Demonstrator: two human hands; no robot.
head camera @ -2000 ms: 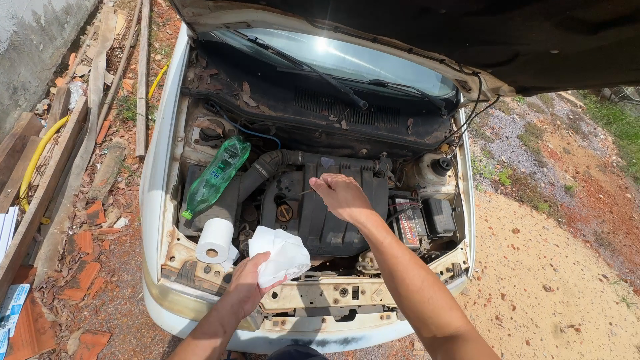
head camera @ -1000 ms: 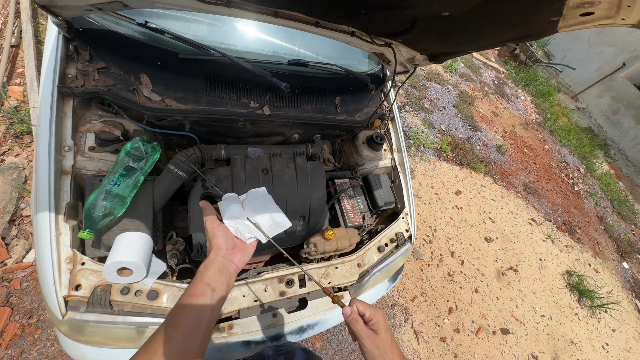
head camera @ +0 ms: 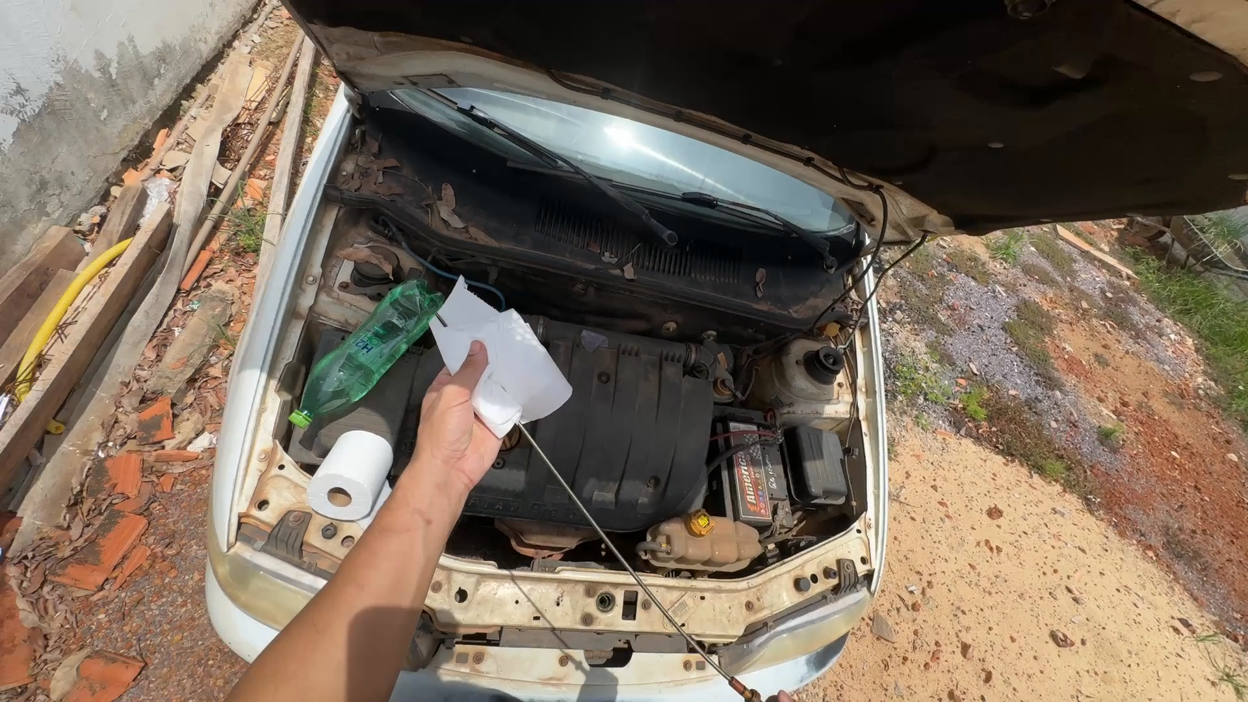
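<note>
My left hand [head camera: 456, 424] grips folded white paper [head camera: 507, 366] around the upper part of a long thin engine oil dipstick [head camera: 604, 536], above the black plastic engine cover [head camera: 624, 419]. The dipstick slants down to the right, its handle end at the bottom edge of the view. Only a fingertip of my right hand [head camera: 780, 696] shows there, beside the handle; the rest is out of view. To the left of my left hand, a green plastic bottle [head camera: 369, 351] lies in the engine bay, with a white paper roll [head camera: 351, 476] below it.
A raised hood [head camera: 780, 88] hangs over the windshield [head camera: 663, 161]. The car battery [head camera: 751, 473] and a coolant tank with a yellow cap [head camera: 704, 542] sit at the right of the bay. Wooden planks [head camera: 97, 312] and broken bricks lie left of the car, sand on the right.
My right hand has gone from over the engine to the handle end of the dipstick, now out in front of the car. The paper in my left hand has come round the dipstick and moved toward its far end.
</note>
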